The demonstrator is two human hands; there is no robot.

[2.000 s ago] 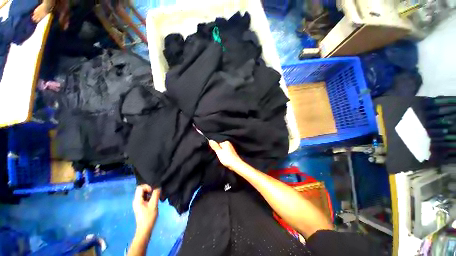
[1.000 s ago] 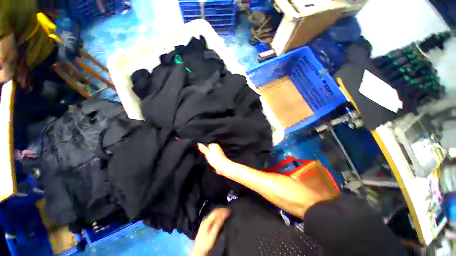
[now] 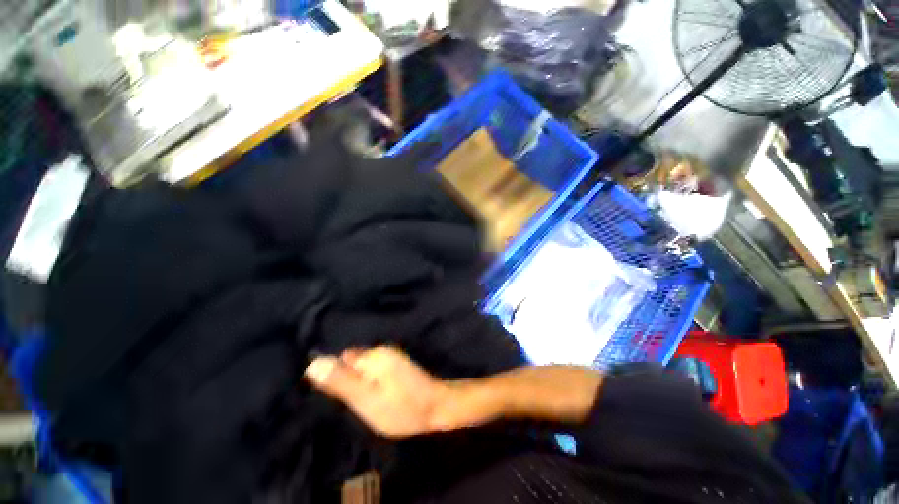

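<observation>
A large black garment bundle (image 3: 266, 246) fills the left and middle of the head view, close to me and blurred. Its folds gather near its middle. My right hand (image 3: 380, 386) reaches in from the right and is closed on the bundle at that gathered spot; the fingertips are partly sunk in the cloth. The tie is not clearly visible. My left hand is not in view.
Behind the bundle is a blue crate (image 3: 567, 148) with a brown board. A second blue crate (image 3: 616, 212) holds white material. A red stool (image 3: 754, 382) is at right, a standing fan (image 3: 764, 25) at upper right, and a sewing table (image 3: 281, 110) at upper left.
The view has swung away from the white tub to other crates and a fan. The bundle has come up close and fills more of the view. My left hand has gone out of view.
</observation>
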